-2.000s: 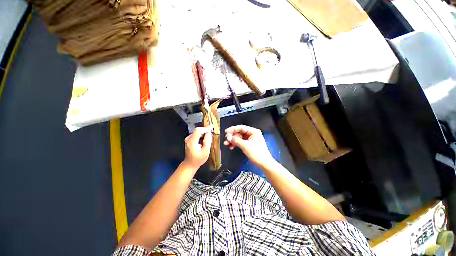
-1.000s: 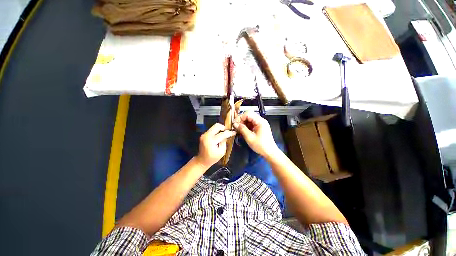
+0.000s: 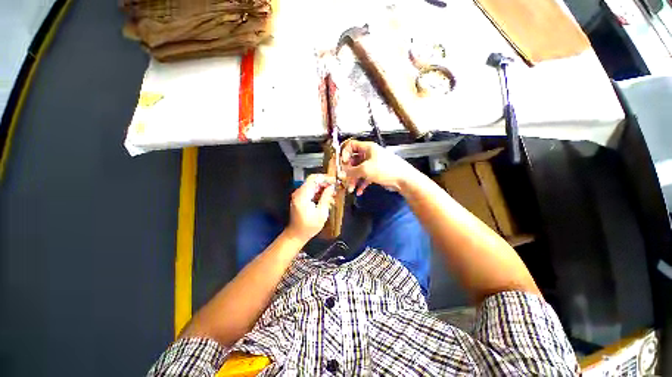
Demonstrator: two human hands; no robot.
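Observation:
A brown leather pouch hangs over the end of the narrow bar, which sticks out past the table's front edge. My left hand pinches the pouch's left side with thumb and fingers. My right hand is at the pouch's upper right, fingertips closed on its edge near the bar tip. Whether a small rivet is between my fingers is too small to tell. The claw hammer lies on the white table to the right of the bar, its handle end at the front edge.
A stack of leather pouches stands at the table's back left, beside red tape. Two round dishes, a small hammer and a flat pouch lie to the right. A thin dark tool is beside the bar. A cardboard box is below.
My right hand has come in from beside the pouch to its edge and moved up towards the bar tip. My left hand stays on the pouch. The camera view has shifted.

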